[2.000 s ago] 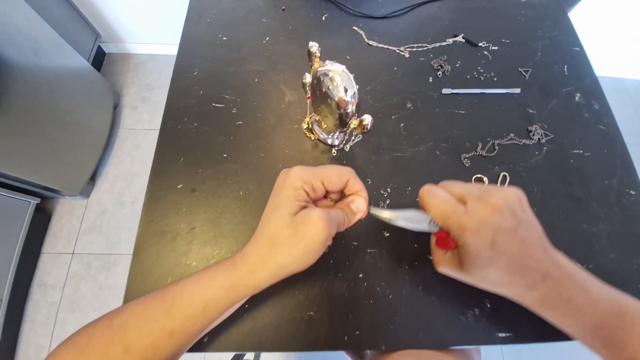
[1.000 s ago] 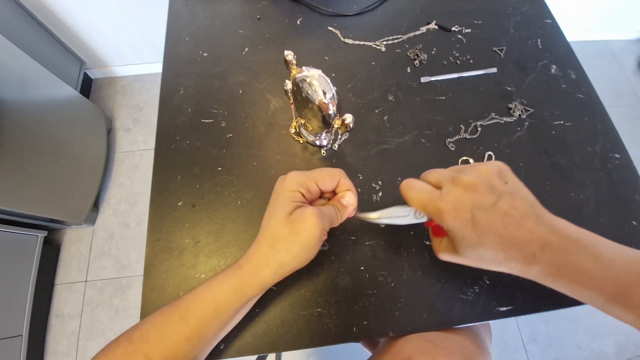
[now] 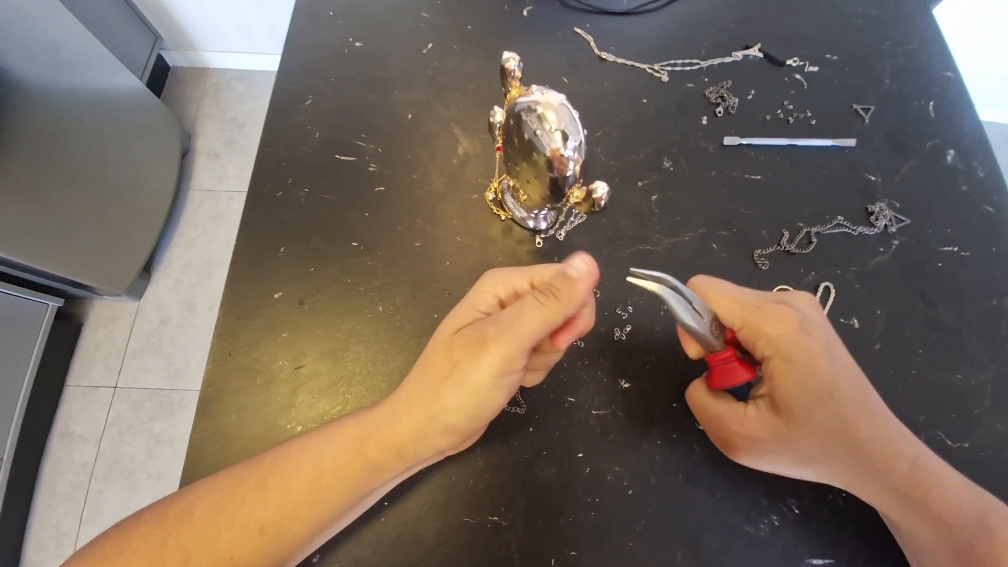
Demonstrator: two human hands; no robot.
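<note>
My right hand [image 3: 780,378] grips bent-nose pliers [image 3: 697,315] with red handles; their slim metal jaws are slightly apart and point toward my left hand. My left hand [image 3: 512,331] has its thumb pressed on curled fingers; whether something small is pinched there cannot be told. A short length of thin chain [image 3: 516,403] shows just below it on the black table. Several small loose chain links [image 3: 623,323] lie between the two hands. Behind my left hand stands a shiny metallic turtle figurine [image 3: 545,146], with fine gold and silver chains around its base.
At the right lie a dark silver chain with a triangle pendant [image 3: 819,230], a flat metal tool [image 3: 789,142], a small chain heap [image 3: 720,98], a triangle piece [image 3: 864,112] and a long silver chain [image 3: 669,64]. A black cable [image 3: 618,8] crosses the far edge. Metal shavings dot the table.
The pliers' tips were at my left fingertips; now they are apart from them and their jaws have parted. The right hand has turned so the pliers point up and left.
</note>
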